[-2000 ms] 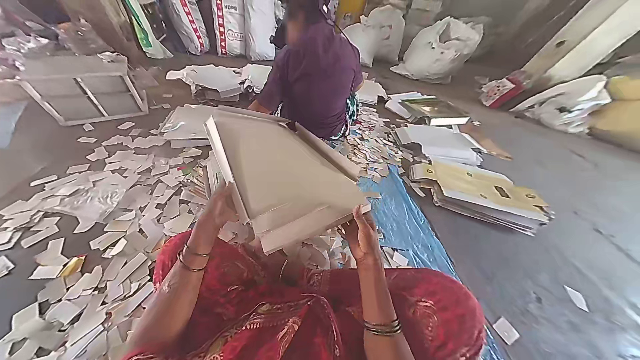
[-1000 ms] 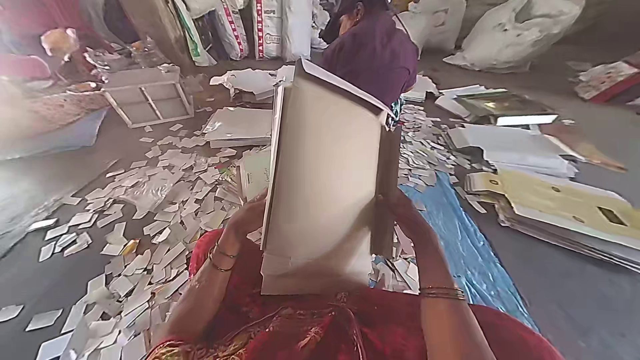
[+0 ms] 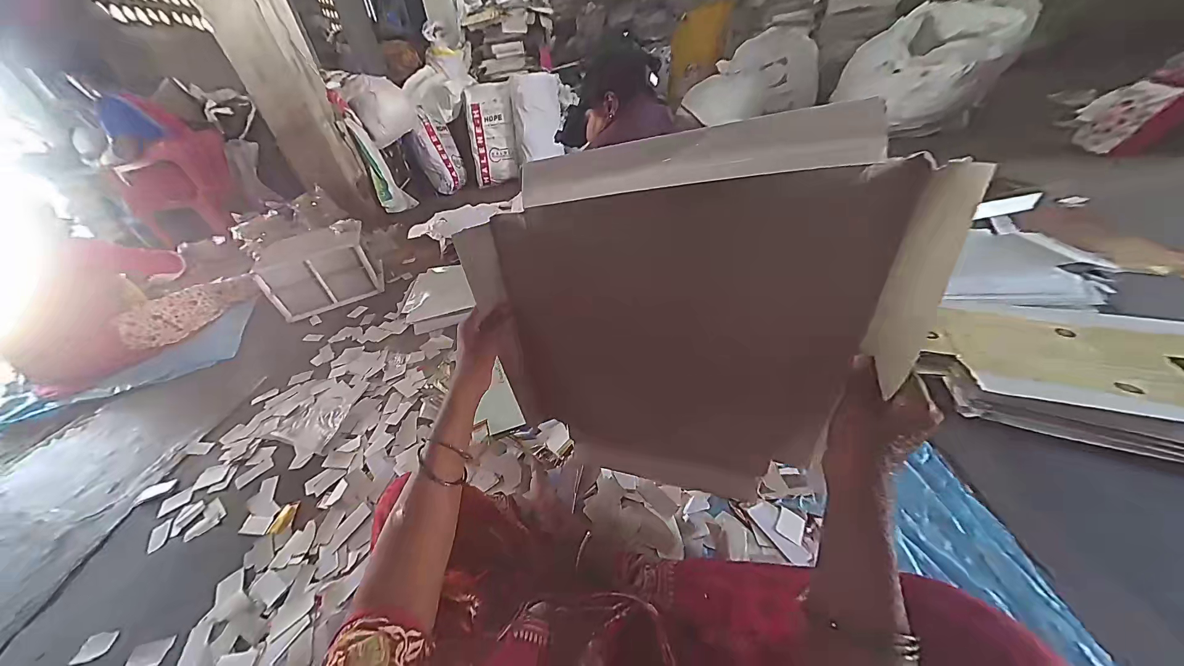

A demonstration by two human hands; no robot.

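Note:
A large grey-brown cardboard sheet [image 3: 684, 314] with flaps folded along its edges is held up above my lap. My left hand [image 3: 486, 338] grips its left edge, the fingers partly hidden by the board. At the lower right corner, my right hand [image 3: 883, 407] grips the board beside the pale right flap. Small cut card pieces [image 3: 333, 462] are scattered on the floor to the left and show below the board too. Bangles circle both wrists.
A person [image 3: 638, 111] sits just beyond the board. Stacked yellow and white card sheets [image 3: 1054, 351] lie at the right, near a blue plastic sheet [image 3: 971, 546]. A wooden frame [image 3: 319, 277] and a pillar [image 3: 287, 102] stand at the left, white sacks [image 3: 490, 134] behind. Another person sits far left.
The cardboard, upright and narrow in view a second ago, now faces me broadly with its flaps spread at the top and right. Both hands still hold it. The view has swung left.

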